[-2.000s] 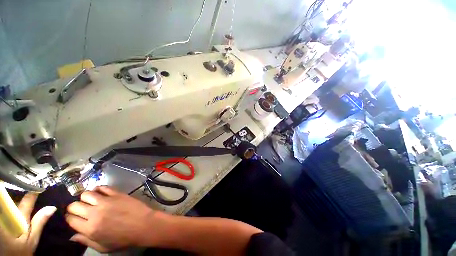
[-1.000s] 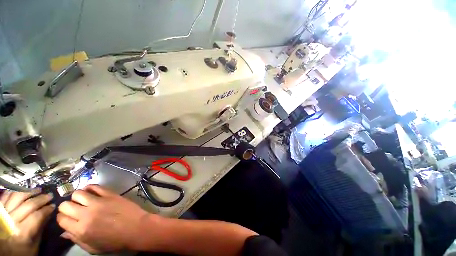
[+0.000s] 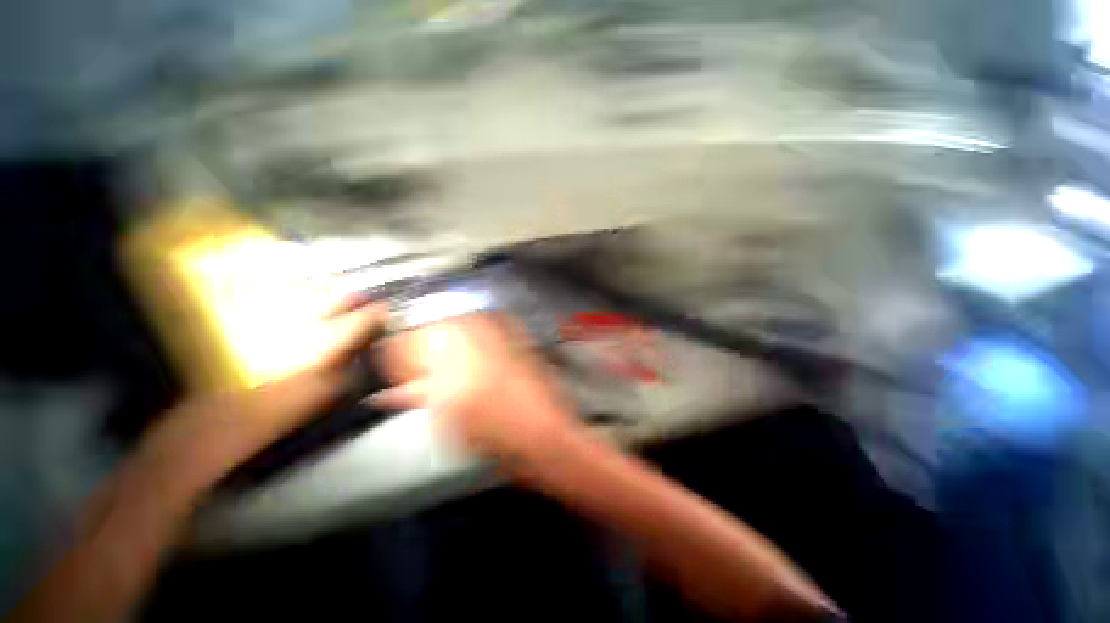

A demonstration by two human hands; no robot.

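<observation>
The picture is strongly blurred. My left hand (image 3: 319, 353) is beside the glowing yellow machine lamp (image 3: 207, 292), which hides part of it. My right hand (image 3: 469, 377) lies just right of it, near the needle area. Black cloth (image 3: 298, 441) runs between and below my hands. Whether my fingers grip it cannot be told. The long black band (image 3: 718, 335) runs diagonally from the needle area towards the right. The cream machine head (image 3: 584, 183) is a smear above my hands.
The red loop of the scissors (image 3: 609, 326) shows right of my right hand, on the pale machine table (image 3: 694, 408). Dark cloth or shadow lies below the table edge. A blurred blue shape (image 3: 1016, 389) is at the far right.
The view has swung left and blurred, so the machine, scissors and hands appear farther right. The lamp now shows larger and bright. The dark left side has come into view.
</observation>
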